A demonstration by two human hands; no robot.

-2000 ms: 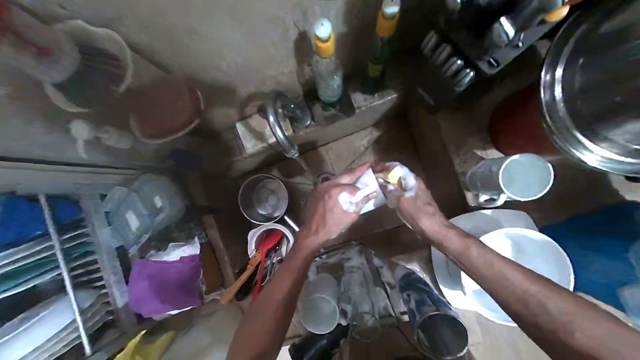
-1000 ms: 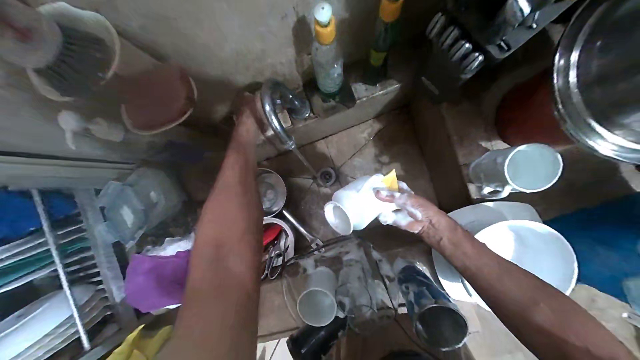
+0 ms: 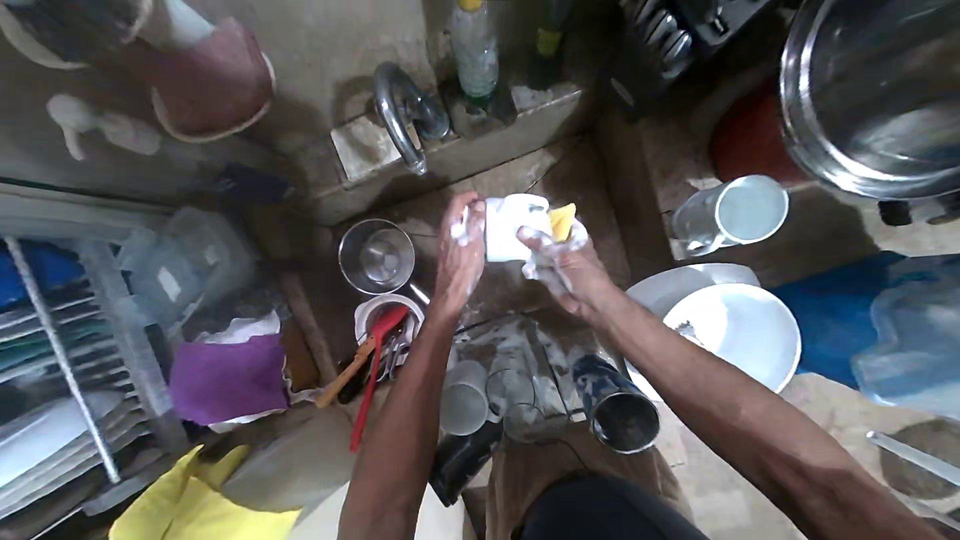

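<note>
Above the tiled sink, my two soapy hands hold a white mug (image 3: 506,229) lying on its side. My left hand (image 3: 461,247) presses against the mug's left end. On the other side, my right hand (image 3: 566,262) grips the mug's body together with a yellow sponge (image 3: 562,222), and foam covers its fingers. The metal faucet (image 3: 397,116) curves down behind the hands, up and to the left. A small steel pan (image 3: 376,256) rests in the sink left of my left hand. Below it, a white container (image 3: 369,311) holds a red spoon (image 3: 388,321) and other utensils.
Glasses and a white cup (image 3: 463,397) stand near the sink's front edge, beside a dark patterned tumbler (image 3: 615,405). To the right are white bowls (image 3: 772,337), a metal mug (image 3: 731,214) and a large lidded pot (image 3: 885,97). A glass bottle (image 3: 475,56) stands by the faucet.
My left hand has come away from the faucet, where it was one second ago, and is back on the mug. My right hand has kept hold of the mug and sponge.
</note>
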